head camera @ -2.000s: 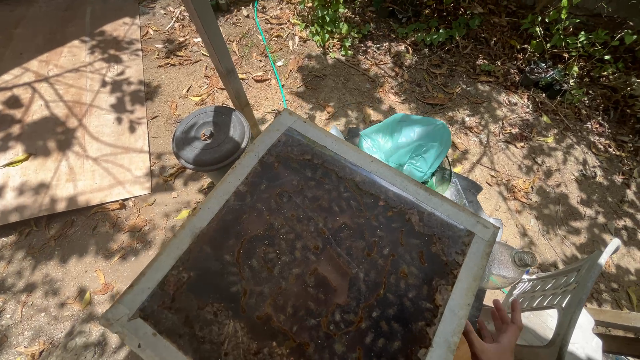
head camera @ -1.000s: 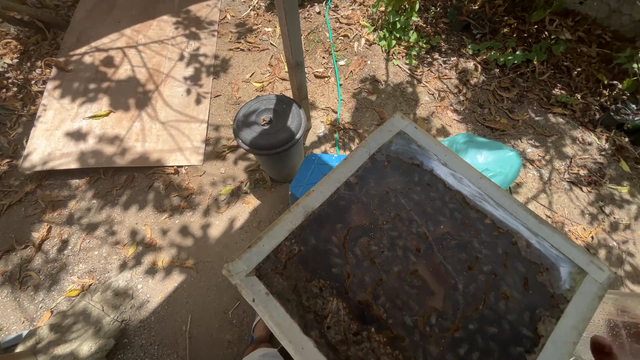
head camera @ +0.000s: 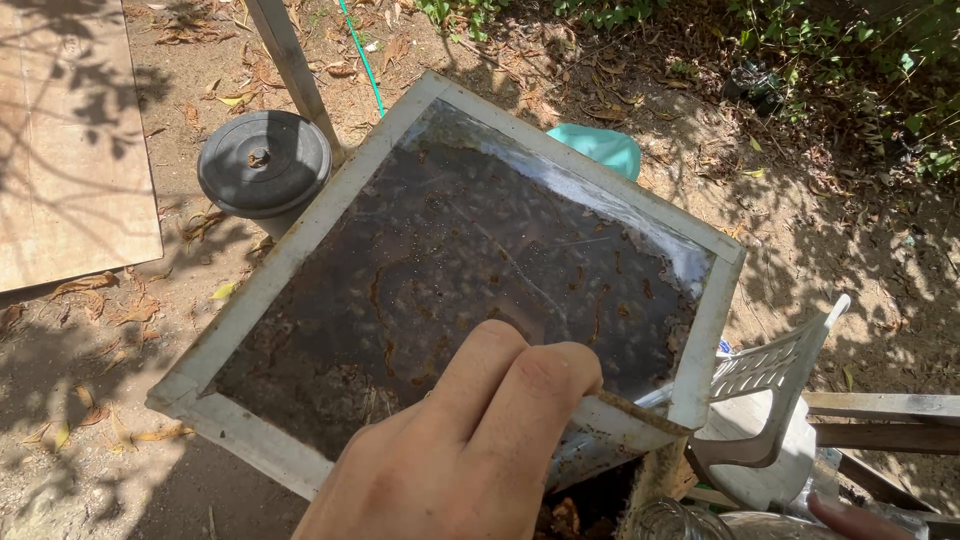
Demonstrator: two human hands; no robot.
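Observation:
A square clear sheet with a white border [head camera: 724, 296] fills the middle of the head view, with dark, brown-stained matter showing through it. My left hand [head camera: 465, 420] comes in from the bottom and pinches the sheet's near edge, fingers bent. That edge is curled up near the right corner. Under the curl, the rough wall of a box [head camera: 651, 484] and dark, crumbly contents [head camera: 574, 517] show. Of my right hand [head camera: 851, 517], only a blurred finger or so is in view at the lower right, near a clear jar [head camera: 675, 519]; what it touches is hidden.
A black lidded bin [head camera: 262, 165] stands beyond the sheet by a post [head camera: 292, 67]. Plywood [head camera: 71, 150] lies at left. A teal bag [head camera: 600, 148] sits behind the sheet, and a green hose [head camera: 362, 56] crosses the ground. At right are a white plastic chair [head camera: 780, 405] and wooden beams [head camera: 885, 407].
My left hand has come into view and taken hold of the sheet's near edge, which is now curled up. The view has shifted between frames.

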